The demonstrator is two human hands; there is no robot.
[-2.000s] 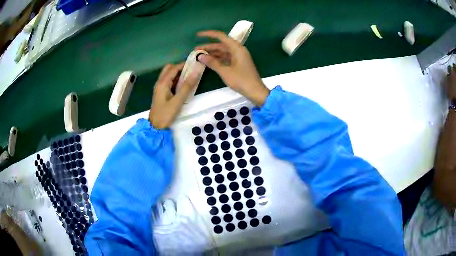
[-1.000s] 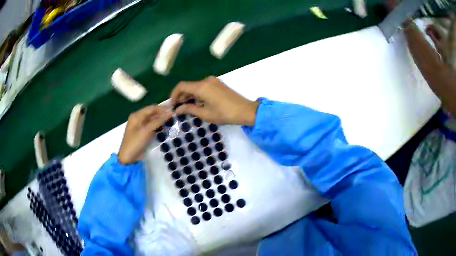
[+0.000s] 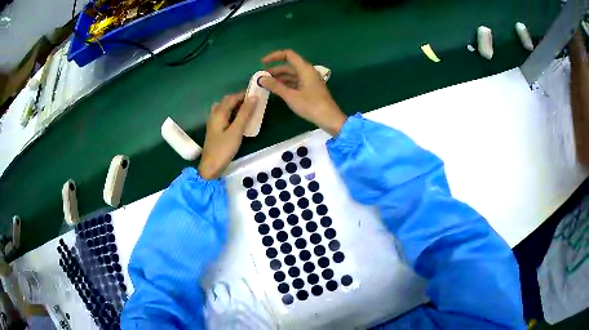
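Observation:
My left hand (image 3: 223, 132) holds a cream-white device housing (image 3: 256, 111) upright over the belt's near edge. My right hand (image 3: 303, 89) has its thumb and fingertips at the housing's upper end, on a round black adhesive pad at the dark spot; its other fingers are spread. The fingertips partly hide the pad. The sticker sheet (image 3: 298, 222) with rows of black discs lies on the white bench below my hands. Spare sticker sheets (image 3: 97, 261) overlap at the left. Crumpled clear plastic film (image 3: 236, 309) lies near my lap.
The green conveyor belt (image 3: 381, 51) carries several other housings (image 3: 181, 138) at left and right; one is partly behind my right hand. A yellow scrap (image 3: 430, 53) lies on the belt. A blue bin (image 3: 139, 29) stands beyond it. A grey bar (image 3: 554, 42) and another person's arm are at the right.
Both hands have moved from the sticker sheet's top edge up to the belt. My left hand has taken hold of a housing, and my right fingertips are now at its upper end.

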